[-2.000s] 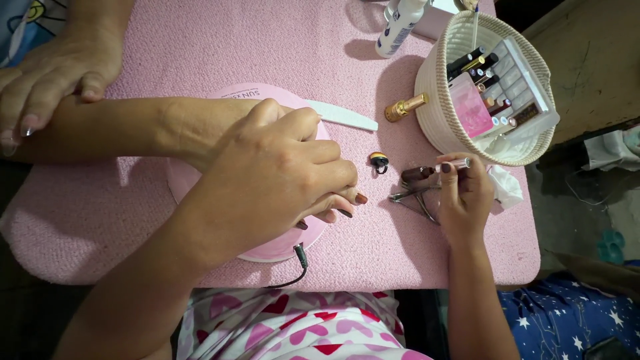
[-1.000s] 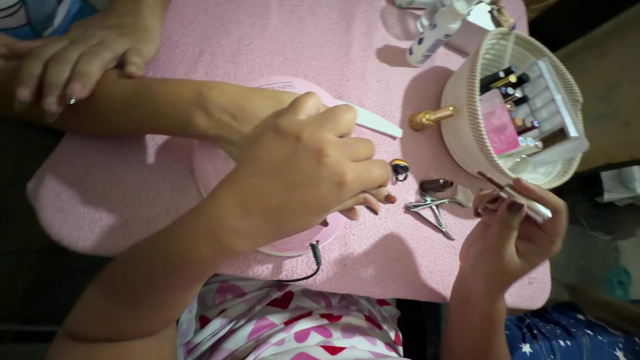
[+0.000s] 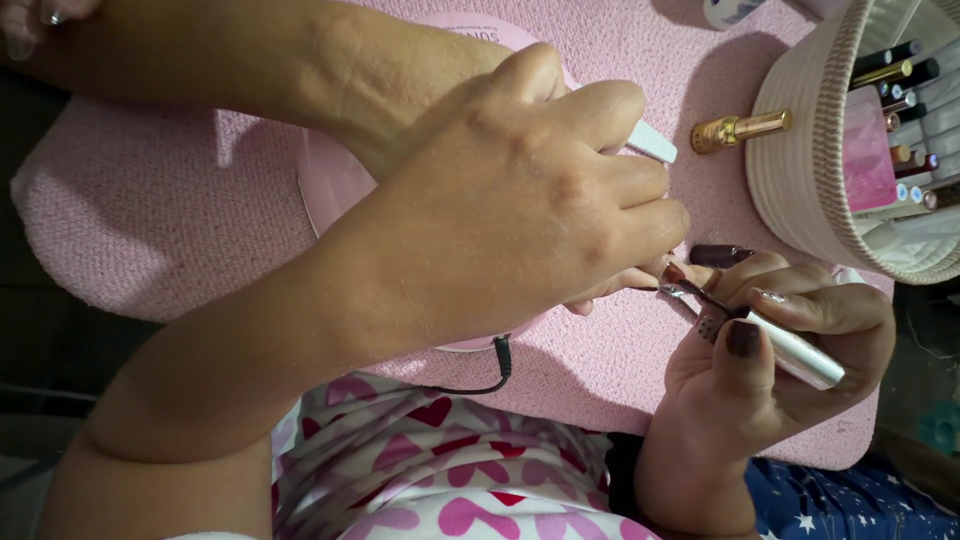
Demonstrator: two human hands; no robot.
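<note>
My left hand [image 3: 525,202] is closed around the fingers of another person's hand [image 3: 615,286], over a pink round nail lamp [image 3: 337,180]. Between the thumb and fingers of my right hand [image 3: 780,352] is the silver cap of a nail polish brush [image 3: 795,349]. Its dark bristle tip lies at a brown-painted fingernail [image 3: 673,271] of the other person. A dark polish bottle [image 3: 720,256] lies just beyond my right hand. Metal nippers [image 3: 679,300] are partly hidden under the brush and my fingers.
A woven basket [image 3: 795,135] with several polish bottles and a pink box [image 3: 866,150] stands at the right. Left of it lie a gold bottle [image 3: 739,131] and a white nail file [image 3: 651,141]. A black cable [image 3: 502,358] leaves the lamp. The other person's forearm [image 3: 225,60] crosses the upper left.
My right hand has moved left with the brush, from beside the basket to the other person's fingernail. My left hand keeps its hold. The view has moved closer.
</note>
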